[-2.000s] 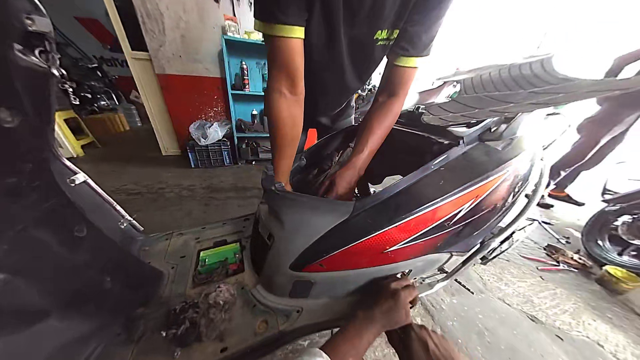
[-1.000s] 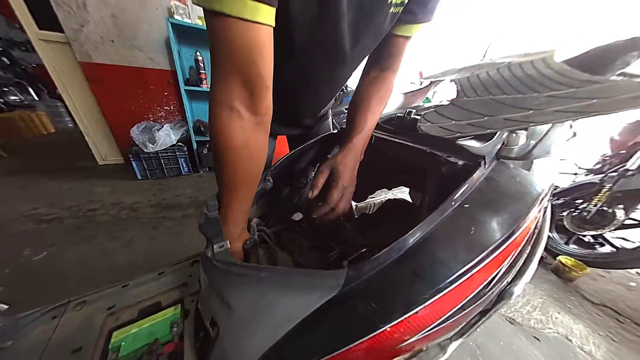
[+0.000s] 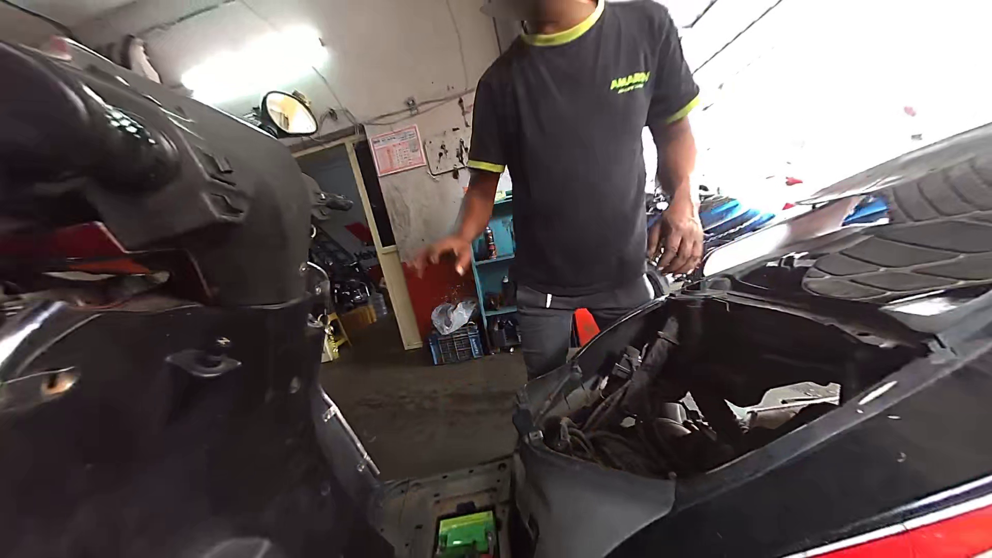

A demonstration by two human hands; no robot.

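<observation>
Neither my left hand nor my right hand shows in the head view. A scooter stands across the frame, its dark front panel [image 3: 232, 418] on the left. At the right gapes the open underseat bay [image 3: 697, 387], with cables and hoses [image 3: 597, 446] at its near left end. The tilted seat [image 3: 922, 232] has a patterned cover. A green-topped battery [image 3: 465, 533] sits in a recess of the floorboard [image 3: 415, 515]. A red stripe [image 3: 930, 539] runs along the black side panel [image 3: 837, 473].
Beyond the bay stands a person in a dark T-shirt [image 3: 577, 163], both hands off the scooter. Behind are a turquoise shelf [image 3: 496, 271], a blue crate [image 3: 456, 345] with a plastic bag [image 3: 453, 316], and a doorway [image 3: 364, 232]. The scooter's mirror [image 3: 289, 114] rises at upper left.
The other person's hands, inside the bay in the earlier frames, are out of it. My hands, seen at the lower side panel two seconds ago, are out of view. The view has swung up and left.
</observation>
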